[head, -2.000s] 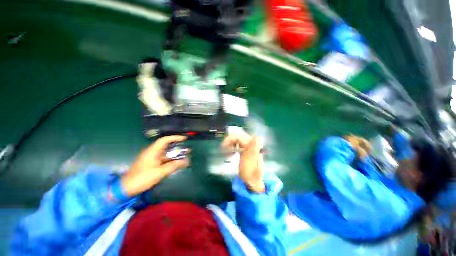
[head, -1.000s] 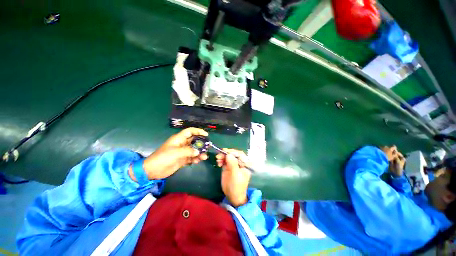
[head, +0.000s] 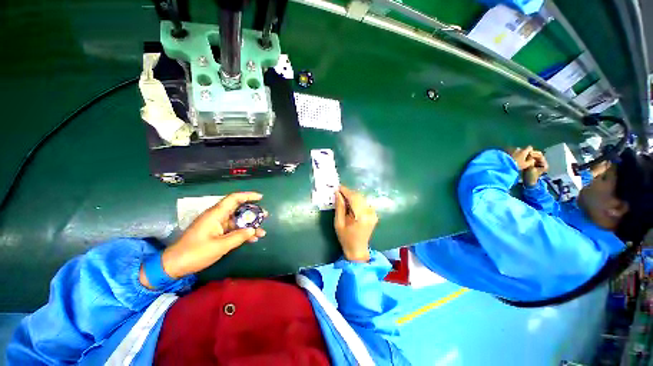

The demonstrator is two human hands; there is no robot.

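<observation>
My left hand holds a round circuit module by its edge between thumb and fingers, its pale centre facing up. My right hand is closed around the tweezers, of which only a short dark part shows between the fingers. Its fingertips are at the lower right end of a narrow white strip with dark marks; whether the tips touch it is hidden. The black test fixture stands ahead of my hands, with a red display, a pale green plate and a clear block below it.
A white dotted card lies right of the fixture, with another module behind it. Crumpled cream tape is on the fixture's left side. A pale pad lies beside my left hand. A black cable runs left. A coworker's blue sleeve is at right.
My right hand and the tweezers have moved away from the module to the white strip. My left hand still holds the module, now with a paler centre showing. The camera view has shifted.
</observation>
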